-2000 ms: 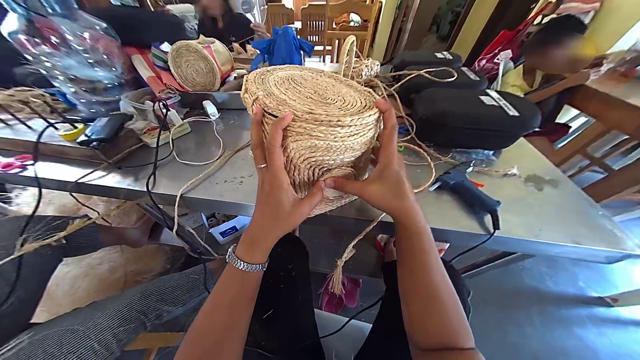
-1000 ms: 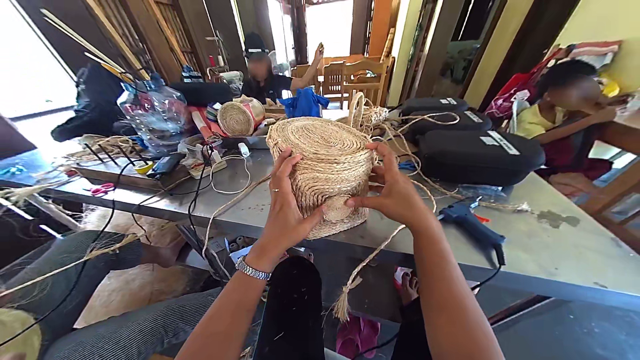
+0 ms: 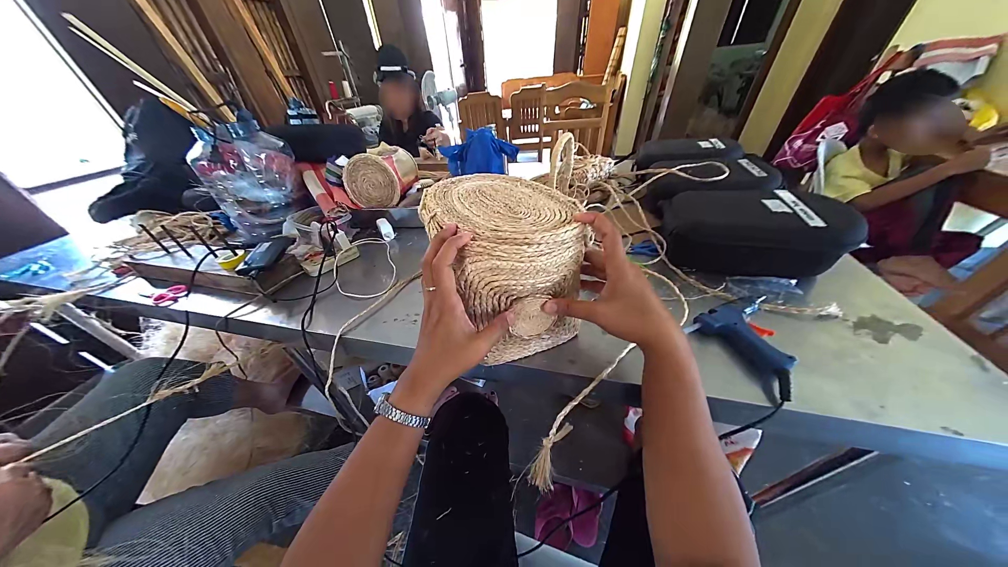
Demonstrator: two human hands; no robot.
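Observation:
Between my two hands is a round basket of coiled, braided natural fibre (image 3: 512, 264), its flat spiral face up and a small round disc (image 3: 532, 316) on its near side. My left hand (image 3: 453, 303) grips the basket's left side, thumb by the disc. My right hand (image 3: 618, 291) grips its right side, thumb tip at the disc's right edge. A braided cord (image 3: 594, 386) with a frayed tip hangs over the table edge below my right hand. A blue hot glue gun (image 3: 744, 342) lies on the table to the right of my right hand.
Black hard cases (image 3: 760, 232) stand at the right on the metal table (image 3: 890, 386). Toward the back left are a second coiled basket (image 3: 374, 179), a wooden tray (image 3: 213, 272), red scissors (image 3: 167, 295) and cables. Co-workers sit beside me at left, across the table and at far right.
The view has tilted up, showing more of the room. Both hands still hold the basket. The co-worker across the table has lowered a raised arm since one second ago.

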